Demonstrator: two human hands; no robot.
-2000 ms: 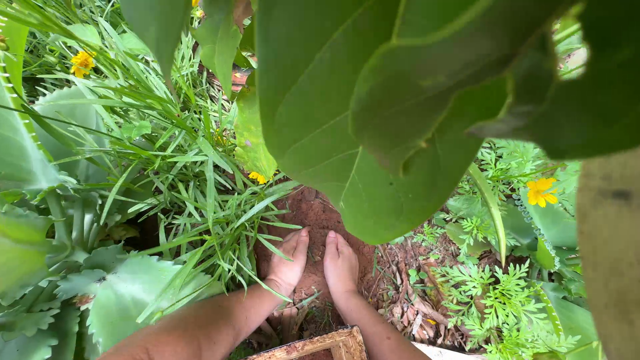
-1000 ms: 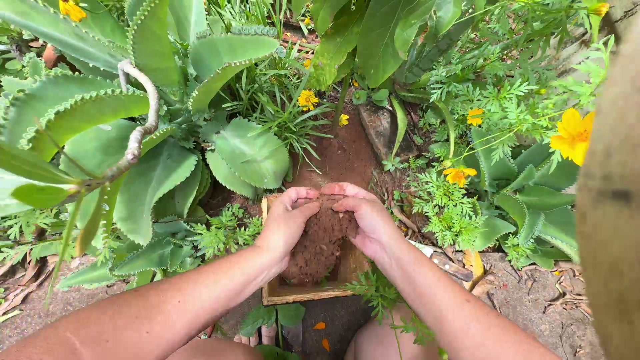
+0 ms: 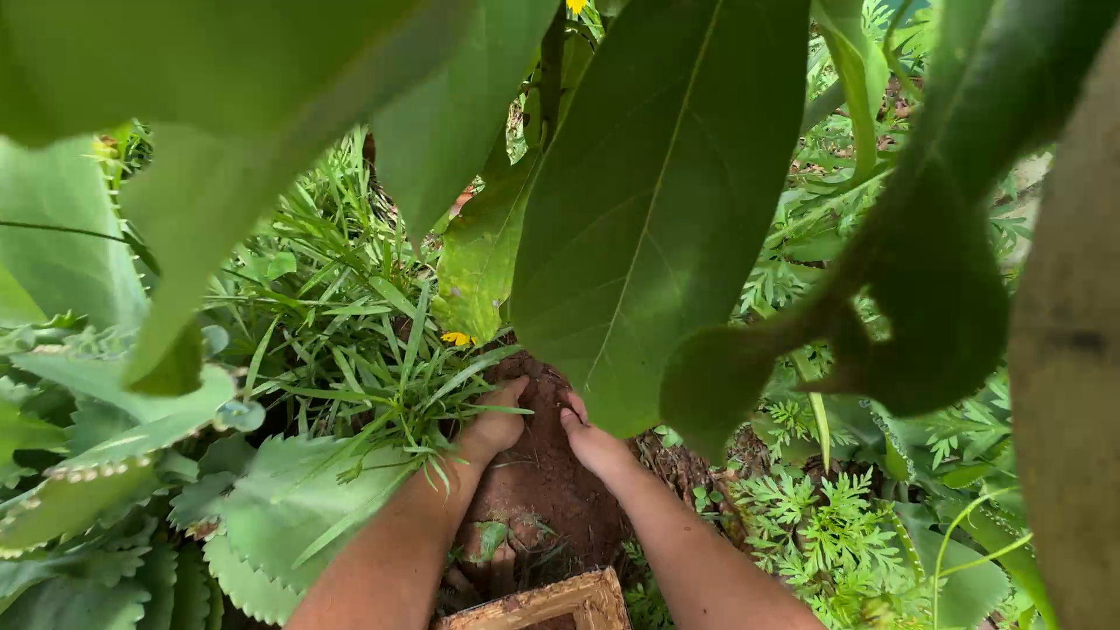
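Red-brown soil (image 3: pixel 547 490) lies between my two forearms, running up under the leaves. My left hand (image 3: pixel 497 422) touches its left side, partly behind narrow grass blades. On the right side of the same soil rests my right hand (image 3: pixel 595 444), its fingertips partly under a big green leaf (image 3: pixel 656 201). How much soil either hand has hold of cannot be told. Below the hands, at the bottom edge, shows the corner of a wooden box frame (image 3: pixel 560 599) with some soil inside.
Large leaves hang close across the upper view. Long grass (image 3: pixel 350 315) and broad scalloped succulent leaves (image 3: pixel 306 499) crowd the left. Ferny foliage (image 3: pixel 814 525) grows at right, beside a blurred tan upright surface (image 3: pixel 1067 350). A yellow flower (image 3: pixel 457 339) is near the left hand.
A second ago both hands held a clump of soil over the wooden box; now they are forward at the ground, beyond the box. The view has shifted in under the leaves.
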